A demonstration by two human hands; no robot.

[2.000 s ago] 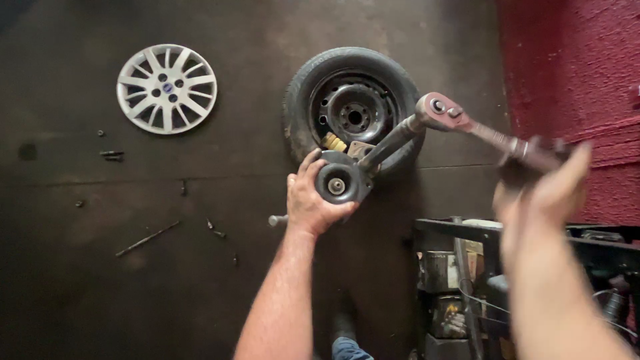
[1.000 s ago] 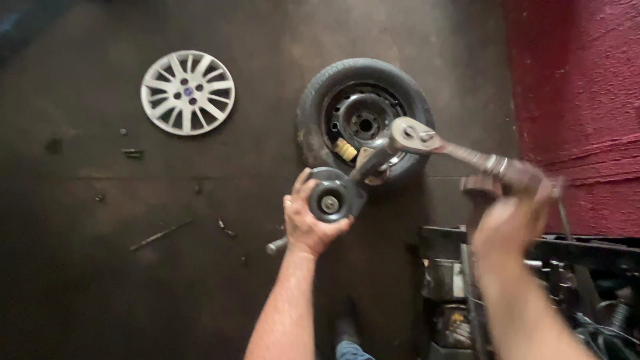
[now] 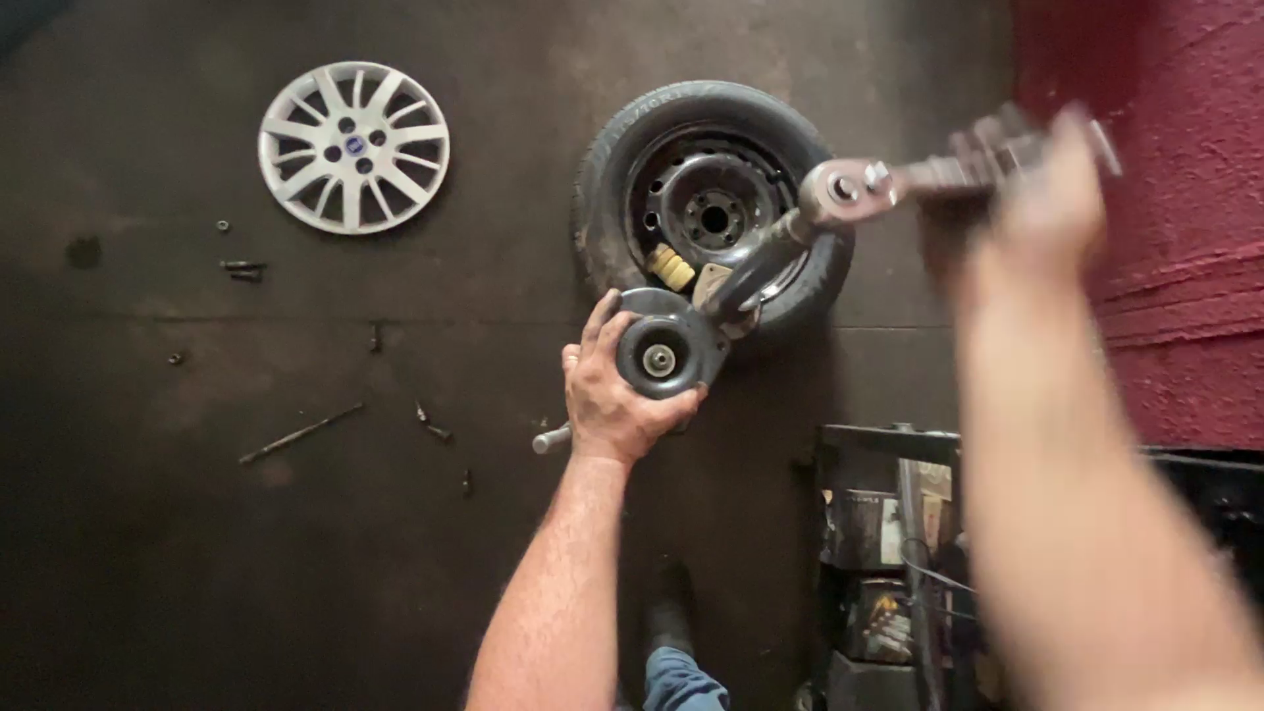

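My left hand (image 3: 622, 395) grips the rim of a round black metal strut mount (image 3: 660, 357), which has a nut at its centre. Beside the mount, a dark bar slants up to the round head of a metal ratchet tool (image 3: 849, 191). At the upper right my right hand (image 3: 1052, 188) is blurred and closed around this tool's handle end. A worn car tire on a black steel wheel (image 3: 711, 118) lies on the floor beyond, with a yellowish bump stop (image 3: 671, 267) showing over its lower edge. A short metal rod end (image 3: 551, 438) sticks out left of my left wrist.
A silver plastic wheel cover (image 3: 353, 202) lies on the dark floor at the upper left. Bolts (image 3: 243, 266), nuts (image 3: 176, 358) and a thin rod (image 3: 301, 433) are scattered below it. A black open-framed rack (image 3: 834, 432) with boxes stands lower right, by a red wall (image 3: 1175, 227).
My right hand has moved up with the tool's handle since one second ago, and the handle now lies closer to level. My left hand stays on the strut mount.
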